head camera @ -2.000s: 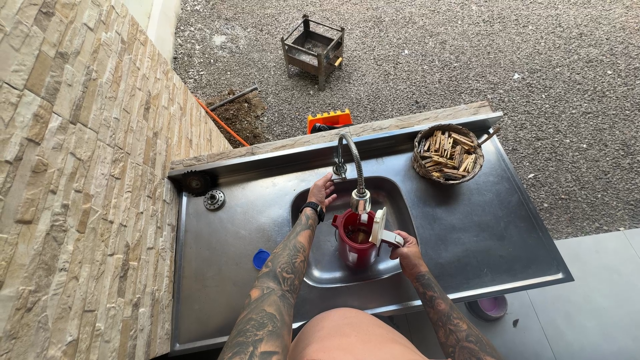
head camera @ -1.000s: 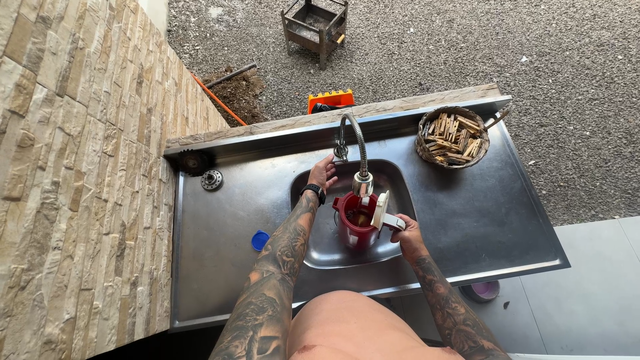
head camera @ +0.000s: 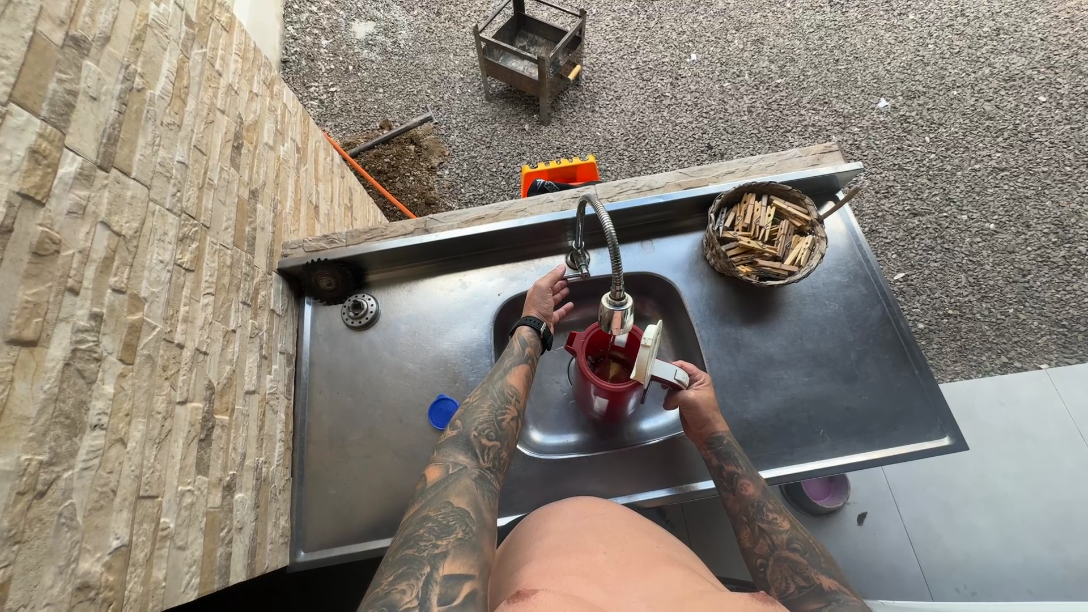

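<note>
A red pitcher [head camera: 605,382], its white hinged lid [head camera: 647,351] raised, is held in the stainless steel sink basin [head camera: 552,438]. Directly over its mouth is the head of a flexible metal faucet [head camera: 616,313]; liquid shows inside the pitcher. My right hand [head camera: 695,401] grips the pitcher's handle [head camera: 671,375] on the right side. At the faucet's base, my left hand [head camera: 548,297] has its fingers apart beside the small tap lever [head camera: 578,274]; whether a fingertip touches it is hard to tell. A dark watch is on my left wrist.
A wicker basket of wooden clothespins [head camera: 765,234] stands right on the steel counter [head camera: 816,374]. At left are a dark toothed gear [head camera: 328,280], a round metal part [head camera: 360,311] and a blue plastic cap [head camera: 443,411]. A stone-clad wall [head camera: 153,323] borders the counter's left end.
</note>
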